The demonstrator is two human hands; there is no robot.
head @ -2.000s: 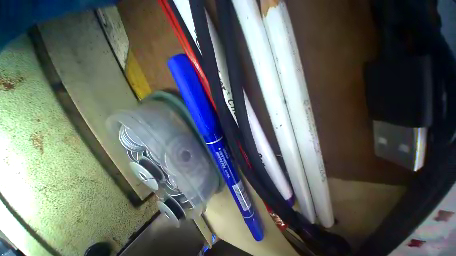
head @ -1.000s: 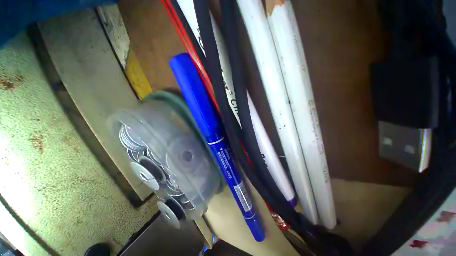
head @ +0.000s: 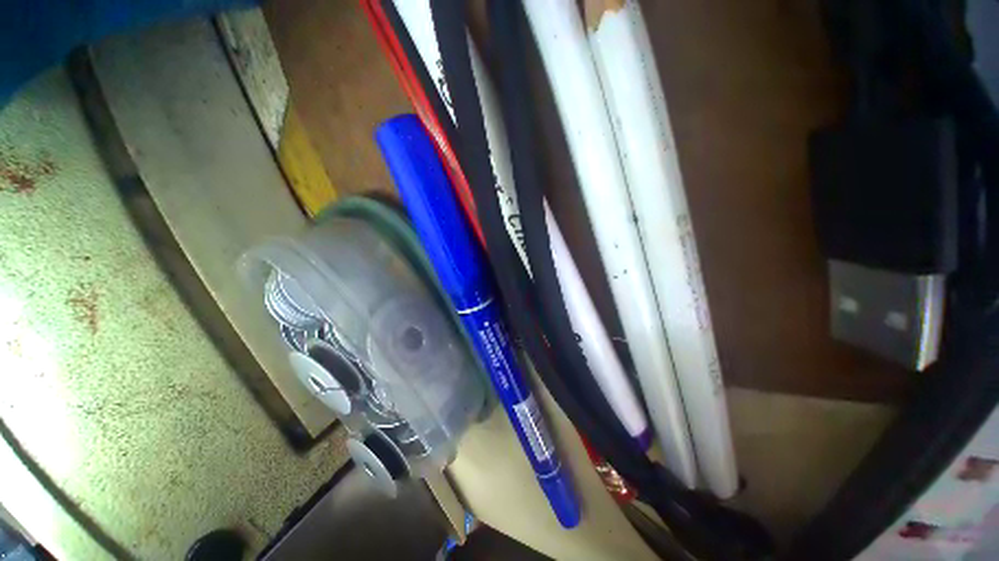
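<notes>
No hand is in view. Nearest in front of me, a blue marker pen (head: 477, 318) lies slantwise beside a clear round case (head: 411, 329) that holds several silver bobbins (head: 378, 455) at its lower left. White pencils (head: 657, 263) lie side by side to the right of the pen. Black cords (head: 515, 197) and a thin red strand (head: 444, 142) run between them. A white pen with dark lettering lies partly hidden under the cords. A black USB plug (head: 882, 241) with a metal end lies at the right.
A worn, speckled cream surface (head: 66, 263) with rust marks is at the left, beside a flat grey metal strip (head: 197, 197). Something deep blue (head: 99, 33) covers the top left corner. A thick black cord (head: 915, 471) crosses the lower right, by white material with red marks (head: 959, 510).
The whole view has shifted very slightly since the earlier frames. The pen, pencils, bobbin case and cords keep their places relative to each other.
</notes>
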